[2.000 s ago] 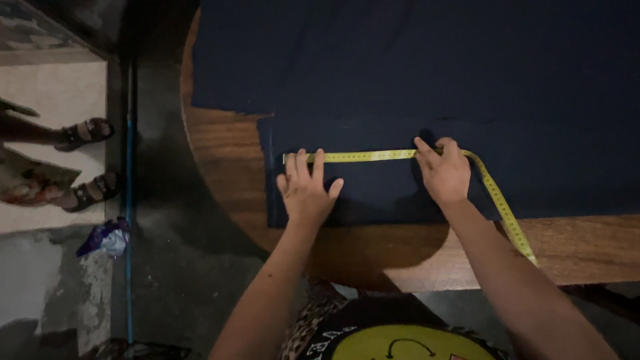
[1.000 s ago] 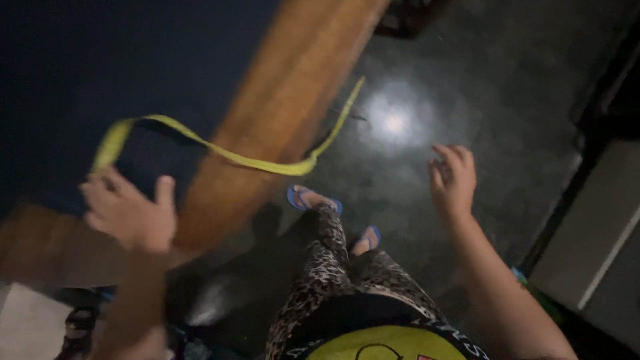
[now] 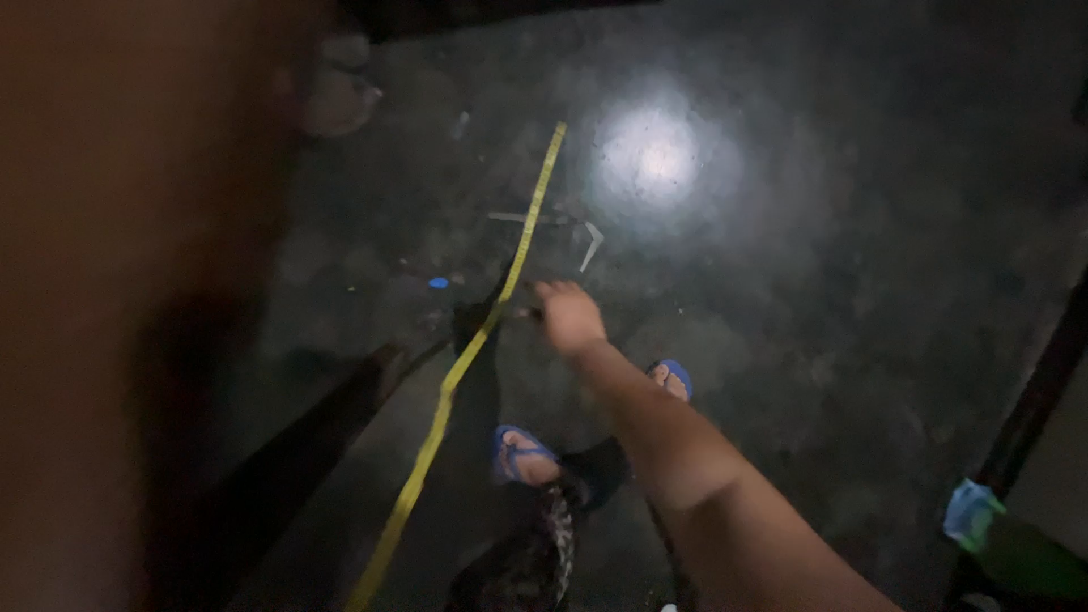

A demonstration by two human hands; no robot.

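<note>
A yellow measuring tape [image 3: 448, 382] runs from the lower left up to its free end above the dark floor. My right hand [image 3: 569, 316] is just right of the tape, over the floor, fingers pointing left and partly curled; it is blurred, and whether it touches or holds anything cannot be told. My left hand is not in view. The lower end of the tape leaves the frame at the bottom.
A large blurred brown surface [image 3: 110, 212] fills the left side. My feet in blue flip-flops [image 3: 510, 455] stand on the dark floor [image 3: 807, 340]. A small blue piece [image 3: 439, 282] and pale scraps [image 3: 592, 245] lie on it. A blue and green thing [image 3: 971, 512] is at the lower right.
The view has swung from the table to the floor. Two seconds ago both hands were at the tape on dark cloth; now my left hand is out of view and the tape extends over the floor.
</note>
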